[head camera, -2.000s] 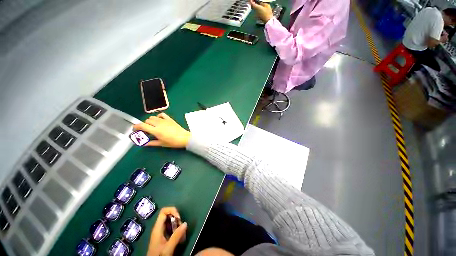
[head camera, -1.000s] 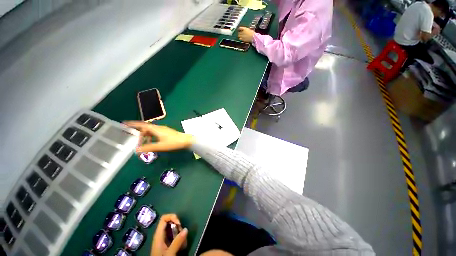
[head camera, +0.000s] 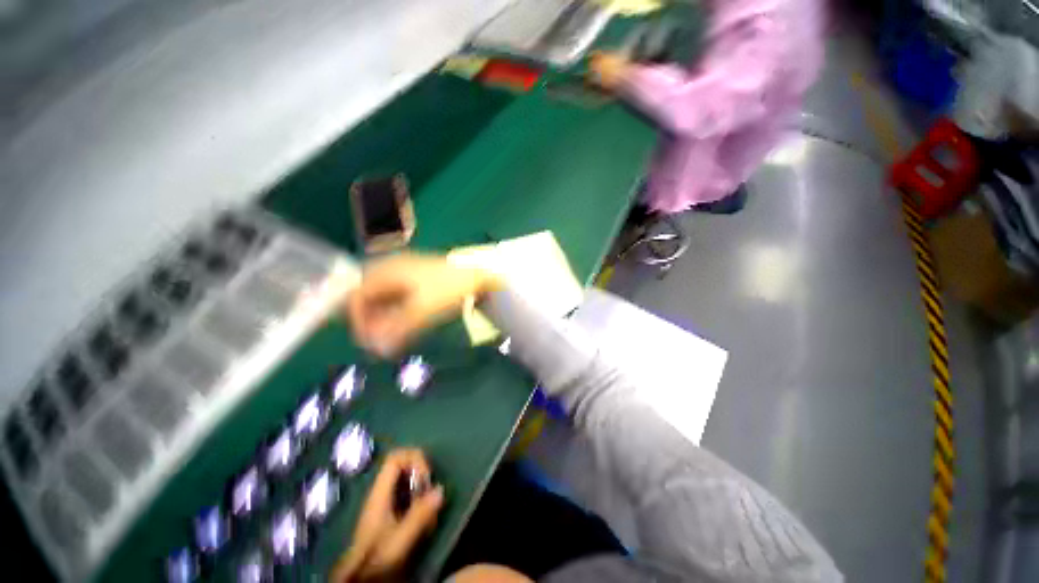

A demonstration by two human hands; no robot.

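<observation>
The picture is blurred. Smartwatch units with lit whitish-purple screens lie in two rows on the green mat [head camera: 479, 421]; one separate lit watch [head camera: 415, 376] lies at the upper end. My left hand [head camera: 393, 512], at the bottom, is closed around a small dark watch unit [head camera: 408, 487]. My right hand [head camera: 405, 302] is above the mat beside the near end of the tray, fingers curled; blur hides whether it holds a watch. The pale watch tray [head camera: 325, 298] at left has dark units in its far row; its near row shows empty pockets.
A smartphone [head camera: 383, 212] lies beyond my right hand. A cream paper [head camera: 536, 268] and white sheets [head camera: 655, 353] lie by the bench edge, overhanging it. A coworker in pink [head camera: 741, 108] sits farther along. A red stool [head camera: 940, 171] stands right, beside striped floor tape.
My right hand has drawn back from the tray corner toward me, fingers now curled; the watch beneath it is no longer visible. The view has shifted. My left hand still holds its unit.
</observation>
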